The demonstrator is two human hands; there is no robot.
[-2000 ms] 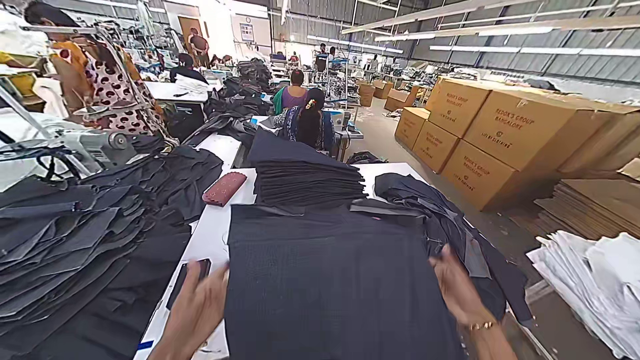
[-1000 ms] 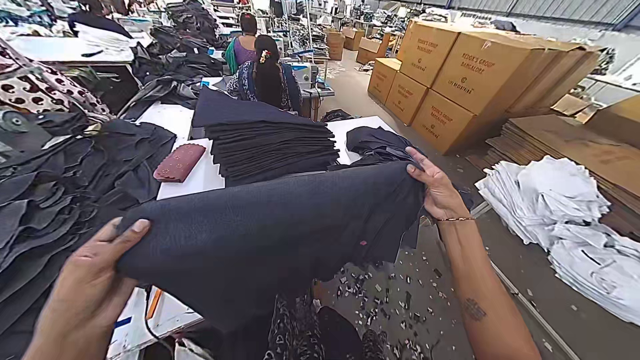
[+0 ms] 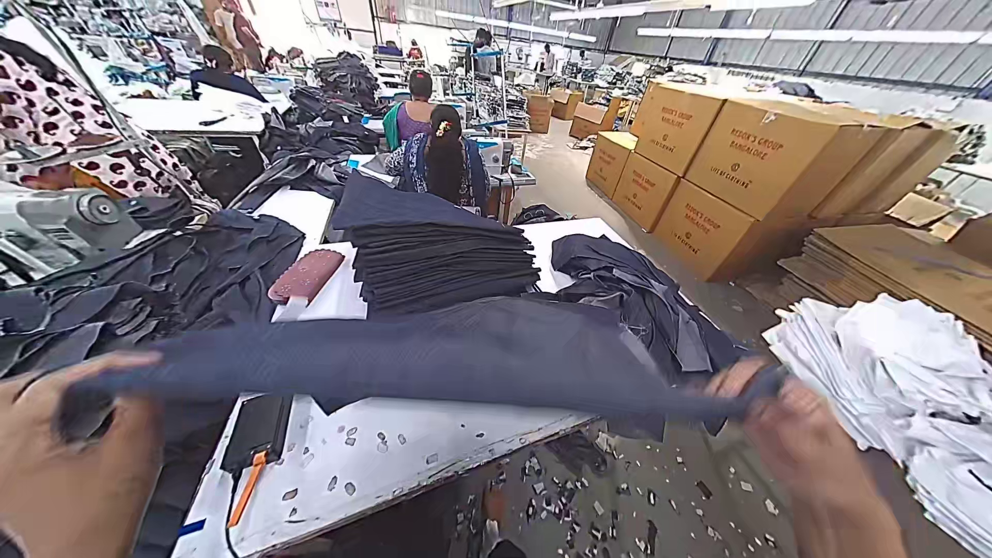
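Observation:
A dark navy fabric panel (image 3: 434, 356) is stretched across the front of the view, blurred by motion. My left hand (image 3: 85, 434) grips its left end, and my right hand (image 3: 798, 434) grips the right end. Just beyond the panel, a tall stack of folded dark fabric pieces (image 3: 442, 260) rests on the white table (image 3: 387, 457). Left of the stack lies a maroon studded pouch (image 3: 308, 276). Crumpled dark fabric (image 3: 643, 294) lies at the table's right side. Below the panel, a black device (image 3: 258, 430) with a cable and an orange-handled tool (image 3: 248, 488) lie on the table.
Loose dark fabric (image 3: 155, 287) and a sewing machine (image 3: 70, 221) are at left. Two seated people (image 3: 446, 159) are ahead. Cardboard boxes (image 3: 767, 155), flattened cartons (image 3: 907, 263) and white cloth (image 3: 891, 380) are at right. Scraps litter the table and floor (image 3: 651, 488).
The fabric panel was lying spread on the table two seconds ago; both hands then lifted it by its ends. It now stretches more tautly between the hands, which are farther apart.

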